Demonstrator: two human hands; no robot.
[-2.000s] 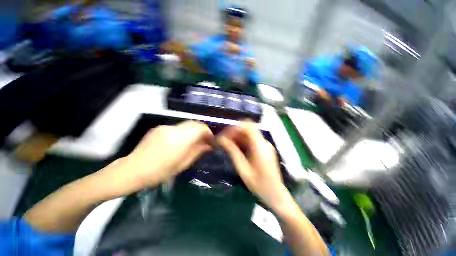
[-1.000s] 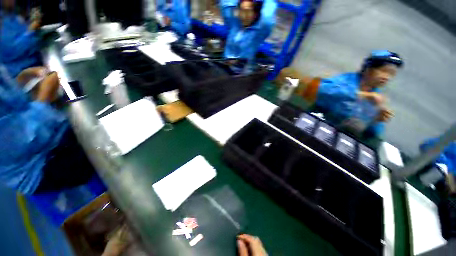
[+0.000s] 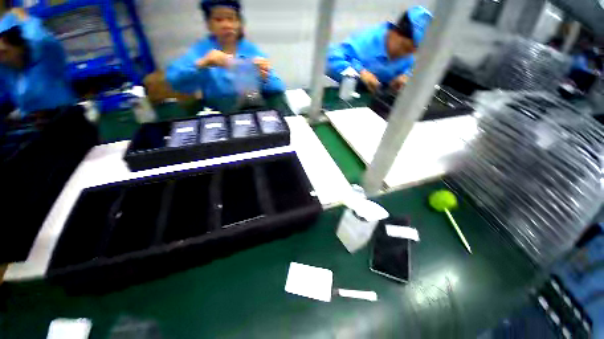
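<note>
Neither of my hands is in the picture. A smartphone (image 3: 391,254) lies on the green mat at the right, dark side up, with a white strip (image 3: 402,232) across its upper part. A whitish dispenser bottle (image 3: 357,227) stands just left of it. A small white cloth (image 3: 309,281) lies nearer to me, with a thin pale strip (image 3: 357,294) beside it. A long black foam tray (image 3: 189,248) lies at the left; a thin bright edge shows in one slot, and I cannot tell what it is.
A second foam tray (image 3: 206,153) behind holds several phones. A green-headed stick (image 3: 443,200) lies right, near clear blister trays (image 3: 537,167). A metal post (image 3: 415,93) rises behind the bottle. A dark pile (image 3: 41,175) stands far left. Several people in blue work opposite.
The view has swung left, then back right. Both hands, seen earlier in front of the tray, have left the picture. The bottle, phone and green-headed stick now show at the right.
</note>
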